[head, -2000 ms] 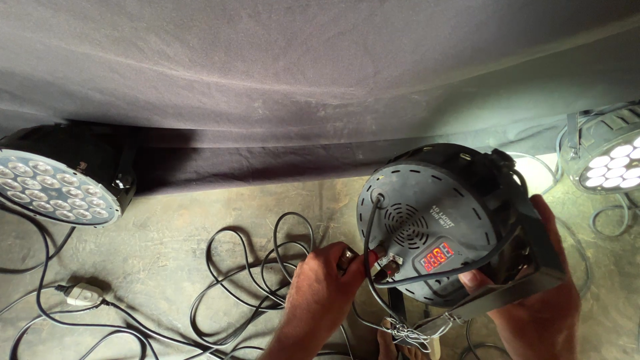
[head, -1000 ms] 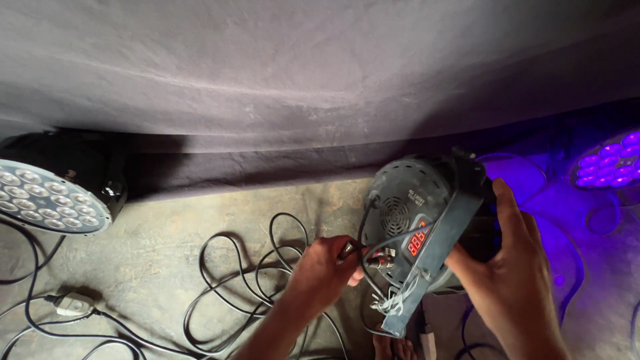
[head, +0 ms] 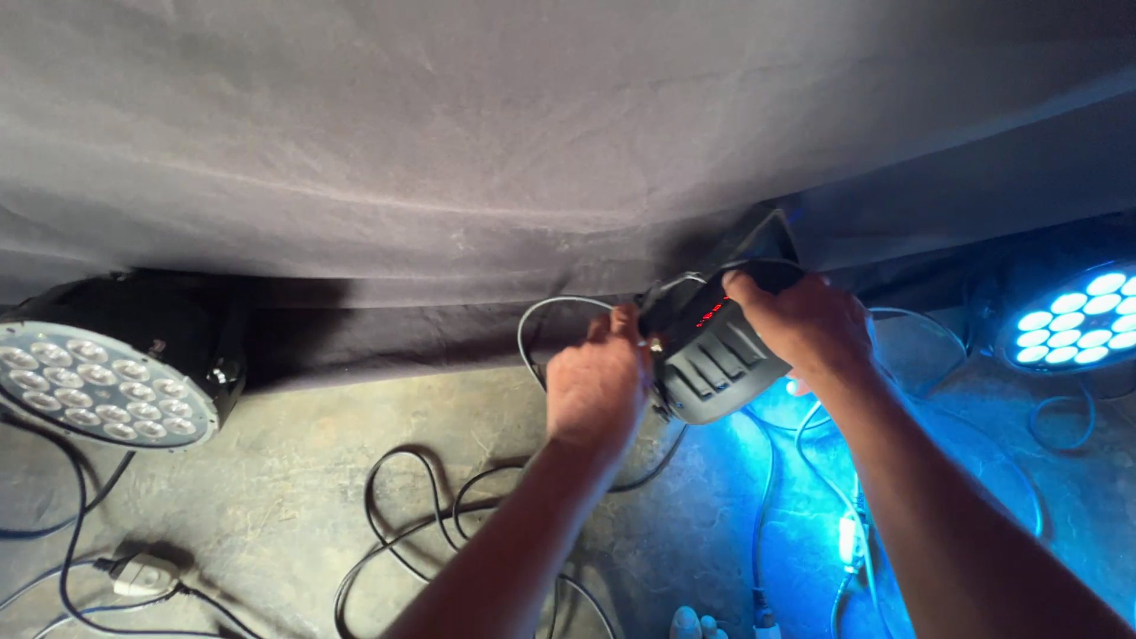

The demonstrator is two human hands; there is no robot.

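A black LED par stage light (head: 717, 368) is tilted over the floor beside the grey cloth, its ribbed housing and red digital display showing. My right hand (head: 803, 324) grips its right side, the thumb near the display. At the light's rear left edge is my left hand (head: 599, 364), fingers bent against the cable connection; whether they hold a plug is hidden. A thin cable (head: 555, 300) loops out above my left hand. The light's metal bracket (head: 772, 235) points up toward the cloth.
An unlit LED par light (head: 106, 382) stands at left, and another (head: 1078, 319) glows blue at right. Black cable (head: 404, 453) lies coiled on the concrete floor, with a white connector (head: 146, 575) at lower left. Toes (head: 688, 621) show at the bottom edge. Grey cloth hangs behind.
The held light has been turned, so its round back panel no longer faces me and it sits nearer the cloth. The right-hand light has gone from white to purple to blue.
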